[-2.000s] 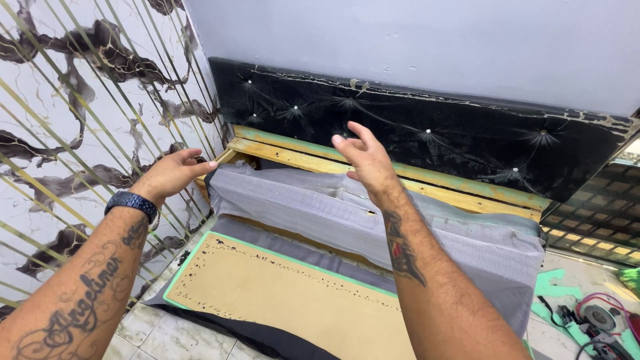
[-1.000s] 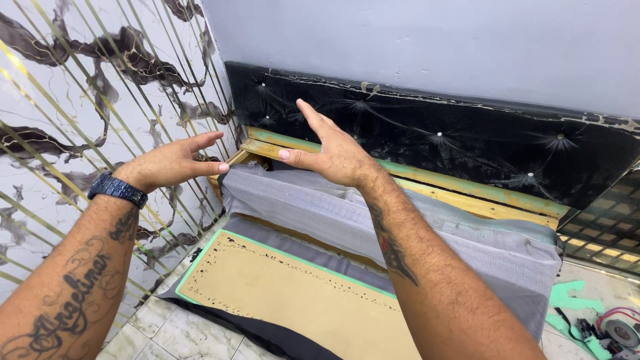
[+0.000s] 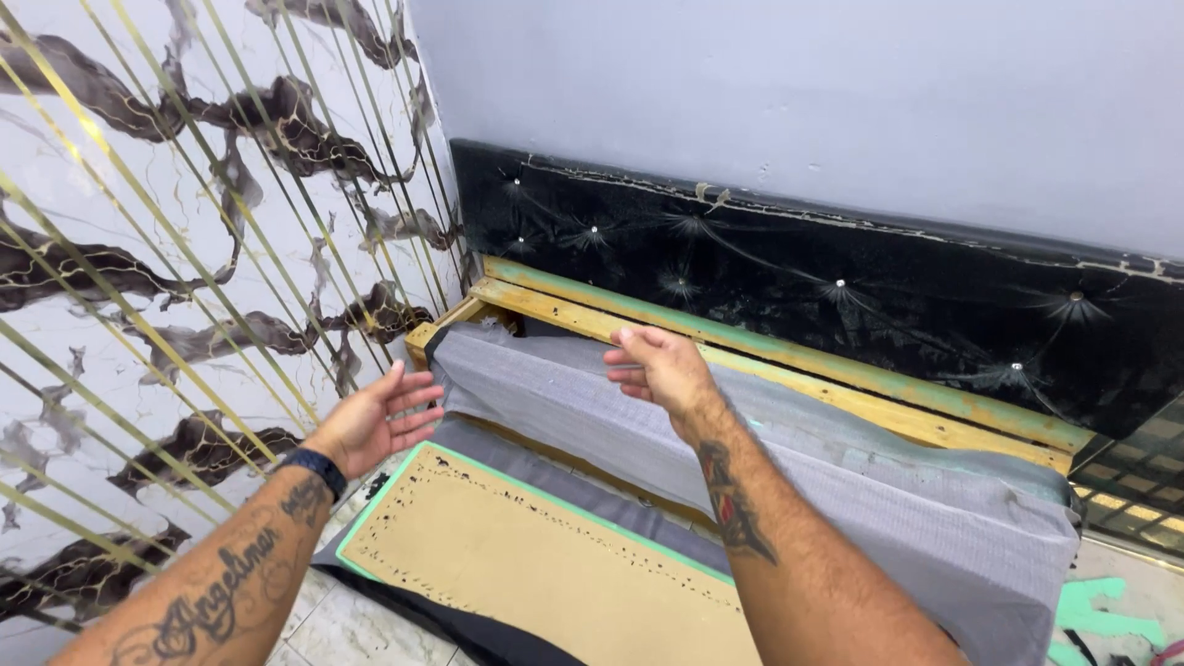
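My left hand (image 3: 379, 421) is held out with its fingers apart, empty, near the left end of a wooden seat frame (image 3: 555, 312). Over the frame's front lies grey fabric (image 3: 573, 398), loose and wrinkled. My right hand (image 3: 661, 370) hovers above that fabric, fingers slightly curled and holding nothing. Behind the frame stands a black tufted backrest (image 3: 768, 250) with shiny buttons and a ragged, peeling upper edge. Below my hands lies a tan board (image 3: 555, 555) with green foam along its edge and rows of dark marks, on dark fabric.
A marble-patterned wall (image 3: 231, 185) with gold strips rises at the left, and a plain pale wall (image 3: 786, 102) behind the backrest. Green foam scraps (image 3: 1101, 615) lie on the floor at the lower right. White floor tiles (image 3: 342, 620) show at the lower left.
My right hand, raised with its fingers pointing up a second ago, is now lower and its fingers point left. Both hands stay empty.
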